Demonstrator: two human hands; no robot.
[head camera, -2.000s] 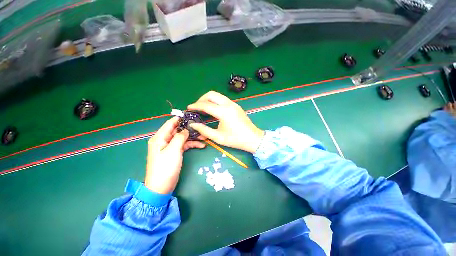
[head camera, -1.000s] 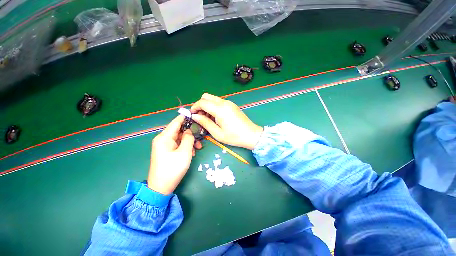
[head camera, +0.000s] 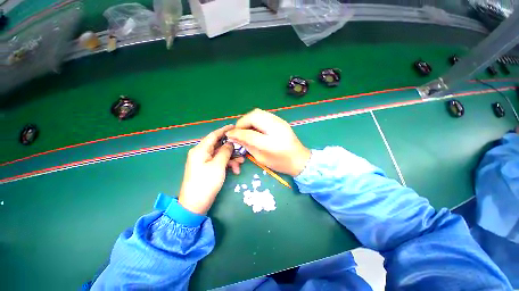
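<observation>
My left hand (head camera: 206, 169) holds a round black unit (head camera: 235, 149) at its fingertips, above the bench near the orange-red line. My right hand (head camera: 272, 142) covers much of the unit, its thumb and fingers closed on the unit's upper side. A white part shows between the fingers. An orange-yellow stick (head camera: 270, 171) points down and right from beneath my right hand; its upper end is hidden. A loose pile of small white pieces (head camera: 259, 200) lies on the green bench just below the hands.
Beyond the line, the green belt (head camera: 188, 85) carries several black units (head camera: 125, 107). A rail behind holds a white box (head camera: 221, 16) and clear plastic bags (head camera: 320, 20). A metal post (head camera: 484, 54) stands at right. Another person's blue sleeve (head camera: 501, 176) is at far right.
The unit's white tab, seen upright above the fingers before, now lies at the unit between the fingers. My fingers have closed further over the unit. The view has shifted slightly.
</observation>
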